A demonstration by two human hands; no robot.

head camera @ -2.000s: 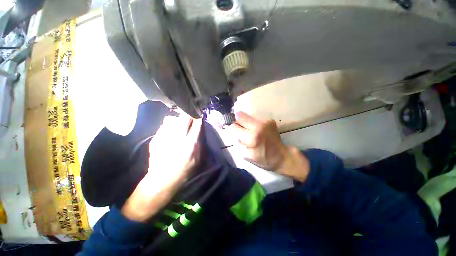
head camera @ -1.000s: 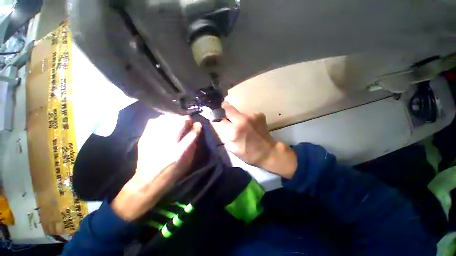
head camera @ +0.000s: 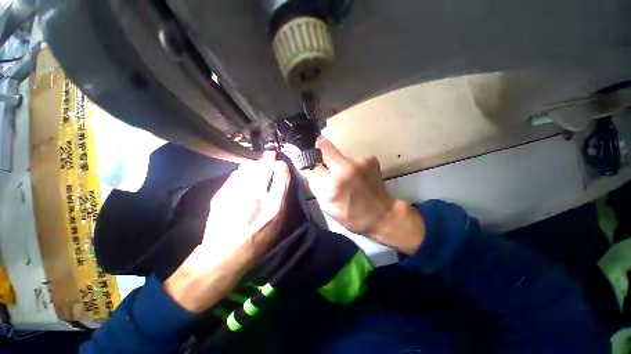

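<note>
A black garment piece [head camera: 142, 228] with a neon green panel [head camera: 346, 278] and short green bars [head camera: 250, 306] lies under my hands and hangs over the near table edge. My left hand [head camera: 242, 214] pinches the cloth just in front of the presser foot and needle area [head camera: 275, 146], fingertips in bright light. My right hand [head camera: 353, 193] is beside the small ribbed knob [head camera: 309, 158], its fingertips partly hidden behind it; whether it grips cloth cannot be told. The needle itself is not clear.
The grey sewing machine head [head camera: 443, 41] fills the top, with a cream ribbed tension dial [head camera: 303, 48]. Cardboard with yellow printed tape [head camera: 79, 207] lies at the left. A yellow-orange object [head camera: 5, 285] is at the left edge. Dark looped items [head camera: 603, 145] lie at the right table end.
The machine head and dial appear larger and closer as the view shifted. Both hands stay near the needle; the black cloth's outline at the left has changed slightly.
</note>
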